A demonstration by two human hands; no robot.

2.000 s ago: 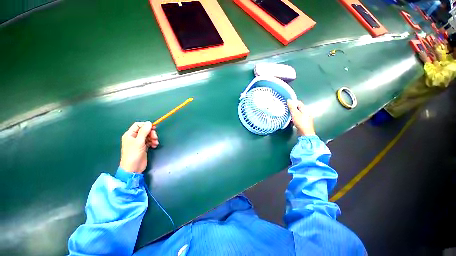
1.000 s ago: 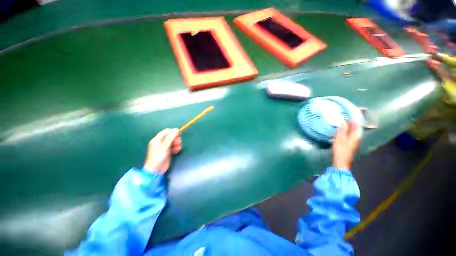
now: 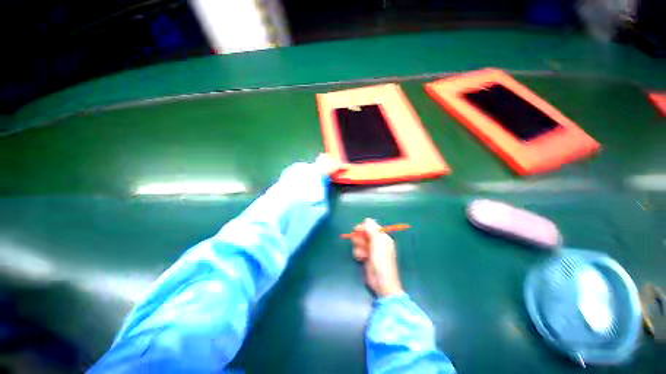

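A dark tablet (image 3: pixel 367 135) lies on a red-orange foam pad (image 3: pixel 425 157) at upper centre. My left arm reaches forward, and my left hand (image 3: pixel 334 168) is at the pad's near left corner. The hand is small, blurred and partly hidden by the sleeve, so its grip is unclear. My right hand (image 3: pixel 374 252) is shut on a thin orange stick (image 3: pixel 396 228), just below the pad and above the green bench. The stick points out on both sides of the fingers.
A second pad (image 3: pixel 562 151) with a dark tablet (image 3: pixel 513 111) lies to the right. A pinkish oblong case (image 3: pixel 515 223), a light-blue fan (image 3: pixel 583 305) and part of a blurred tape roll (image 3: pixel 652 313) are at right. Another pad's edge (image 3: pixel 660 101) shows at far right.
The view has swung left. My right hand has let go of the fan and now holds the stick, which was in my left hand. My left hand has moved forward to the pad.
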